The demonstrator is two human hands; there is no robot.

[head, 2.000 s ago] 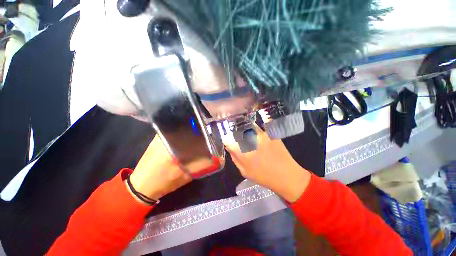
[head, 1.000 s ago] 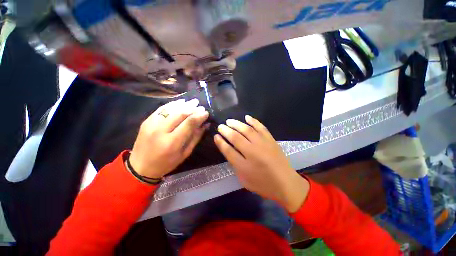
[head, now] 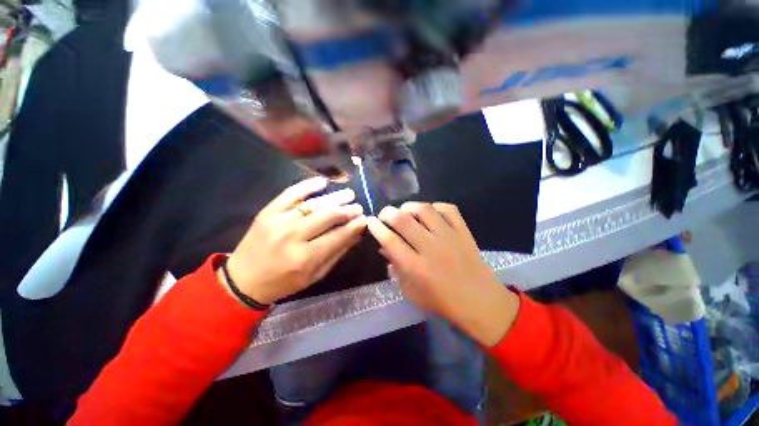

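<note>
A black cloth panel (head: 499,191) lies under the white sewing machine head (head: 366,83). A thin pale line (head: 364,185), strip edge or fold, runs from the presser foot (head: 391,158) towards me. My left hand (head: 300,241) grips the cloth left of this line, fingers bunched, fingertips near the foot. My right hand (head: 441,266) grips it at the line's near end, thumb and index fingertips almost touching the left hand's. What lies under the fingertips is hidden. The needle is too blurred to make out.
Black-handled shears (head: 574,137) lie right of the head. A black band (head: 674,166) hangs over the table's right part. A printed ruler (head: 333,309) runs along the front edge. A blue crate (head: 678,358) stands lower right. More black cloth (head: 75,166) spreads left.
The machine and table have shifted in view as the head moved. My hands, apart a second ago, are now together at the line's near end. The teal fluffy thing seen earlier is out of view.
</note>
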